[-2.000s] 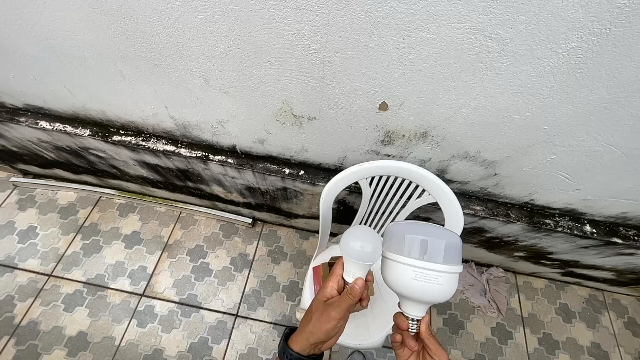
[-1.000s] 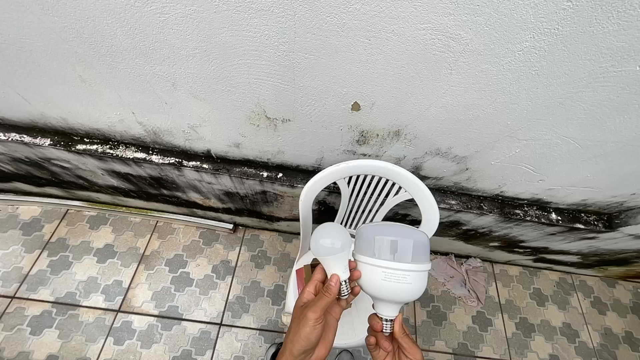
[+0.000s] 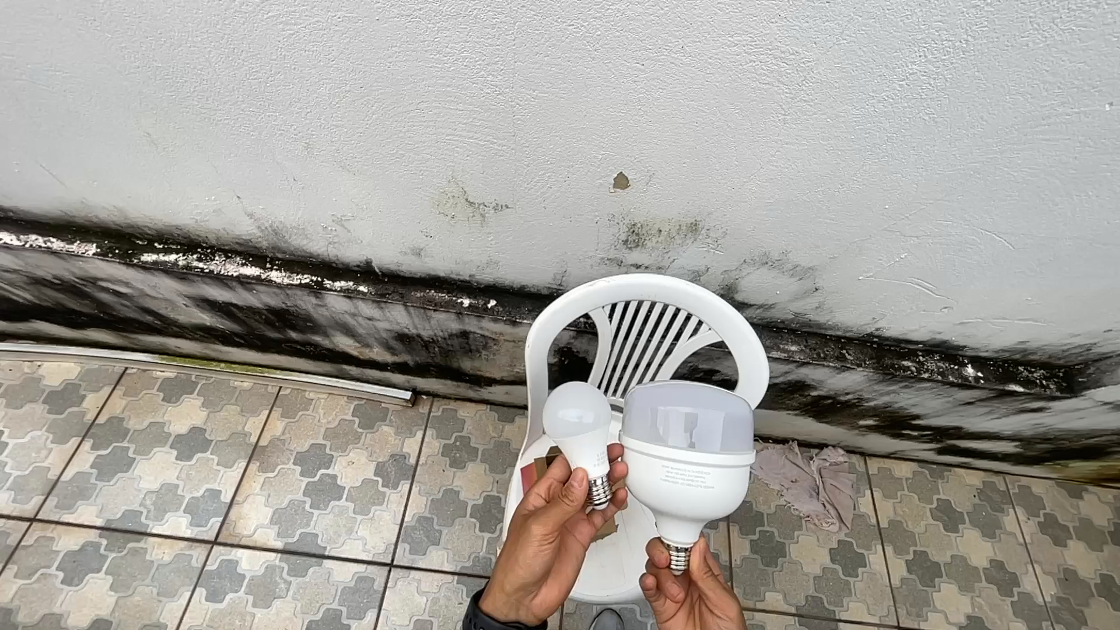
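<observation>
My left hand point(image 3: 556, 525) grips a small white LED bulb point(image 3: 582, 429) near its metal screw base, dome up and tilted a little to the left. Beside it, my right hand point(image 3: 691, 586) pinches the screw base of a much larger white LED bulb point(image 3: 687, 464), which stands upright with its frosted cover on top and grey print on its body. The two bulbs are side by side over a white plastic chair point(image 3: 647, 284). On the chair seat, partly hidden behind my left hand and the small bulb, lies a brown and red cardboard piece or box point(image 3: 529, 477).
Behind the chair rises a white wall point(image 3: 560, 114) with a dark, stained ledge point(image 3: 420, 293) at its foot. A long thin strip point(image 3: 289, 376) lies along the wall at the left. A crumpled greyish-pink cloth point(image 3: 809, 481) is on the patterned tile floor point(image 3: 306, 516), right of the chair.
My left fingers have shifted lower on the small bulb, so its screw base, hidden two seconds ago, now shows. The large bulb stays in my right hand.
</observation>
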